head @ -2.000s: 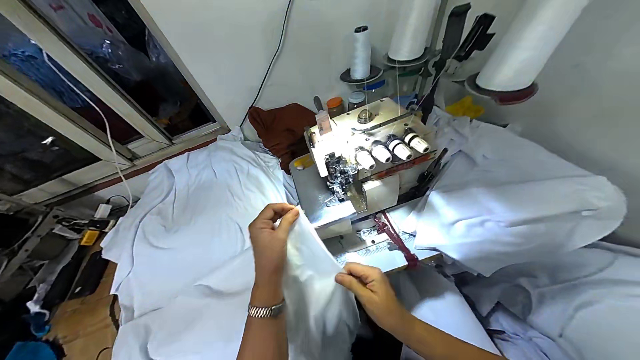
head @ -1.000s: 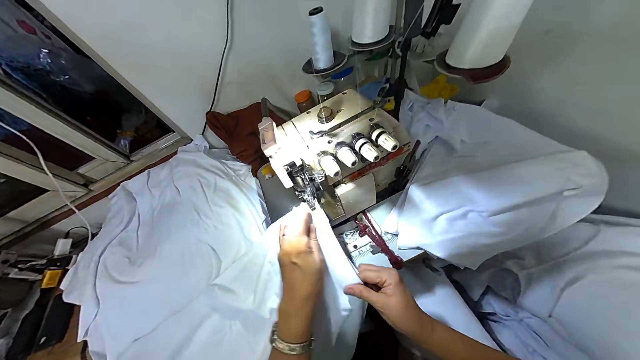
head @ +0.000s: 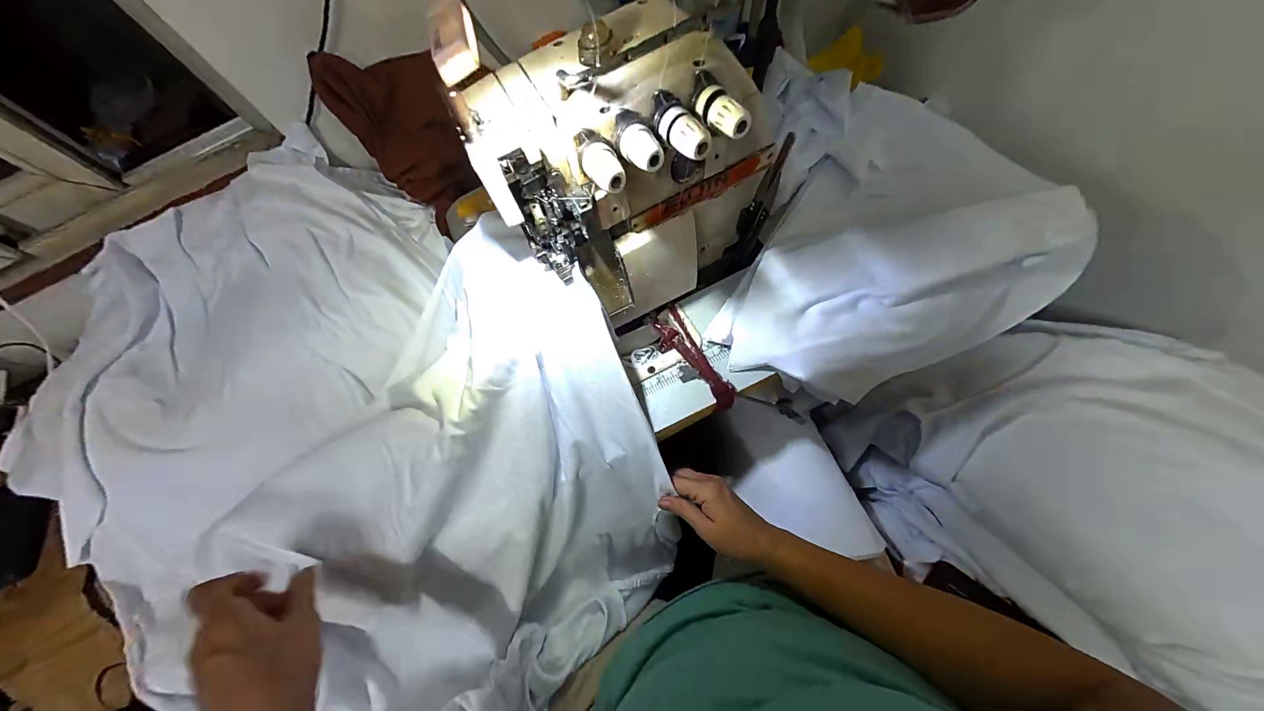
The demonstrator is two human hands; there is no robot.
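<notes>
An overlock sewing machine (head: 632,128) with several tension dials stands at the top centre, its lamp lit. White fabric (head: 513,395) runs from under its presser foot area down toward me and spreads over the left side. My right hand (head: 716,509) pinches the right edge of this fabric between thumb and fingers, below the machine. Lower left, my left hand (head: 257,627) is blurred over the fabric, its thumb and fingers bent toward each other at a fold; whether it grips the cloth is unclear. A dark red cord (head: 696,360) lies on the machine's bed beside a measuring scale.
More white fabric (head: 908,257) is heaped right of the machine, with another pile (head: 1116,474) lower down. A brown cloth (head: 405,118) lies behind the machine at left. A window frame (head: 188,158) is at the upper left, and a yellow object (head: 849,57) sits behind the machine.
My left hand has moved from near the presser foot to the lower left, over the spread fabric. My right hand remains at the fabric's right edge. The view has moved noticeably.
</notes>
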